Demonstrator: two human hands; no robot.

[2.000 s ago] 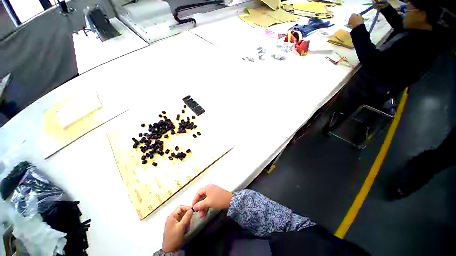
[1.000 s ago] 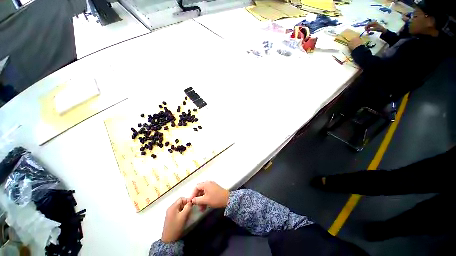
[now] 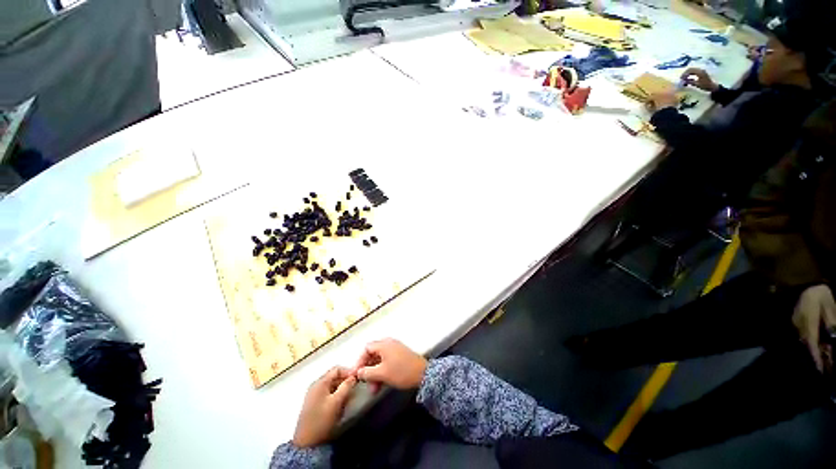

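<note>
My left hand (image 3: 323,409) and my right hand (image 3: 392,365) meet at the fingertips near the table's front edge, just in front of the work board (image 3: 275,346). A tiny dark piece, seemingly a small black loop (image 3: 356,376), is pinched between both hands' fingertips; fingers hide most of it. A scattered pile of small black loops (image 3: 295,240) lies on the board. A neat row of flat black strips (image 3: 368,187) lies by the board's far right corner.
Loose black strips (image 3: 128,403), a clear plastic bag (image 3: 62,316) and white wrap (image 3: 57,396) lie at left. A second board (image 3: 103,223) holds a white block (image 3: 158,176). A seated person (image 3: 733,119) works at far right; another person (image 3: 796,229) stands at the right edge.
Both hands stay together at nearly the same place, the fingers shifting slightly around the small piece. The standing person has come further into view at right. The camera view has shifted a little.
</note>
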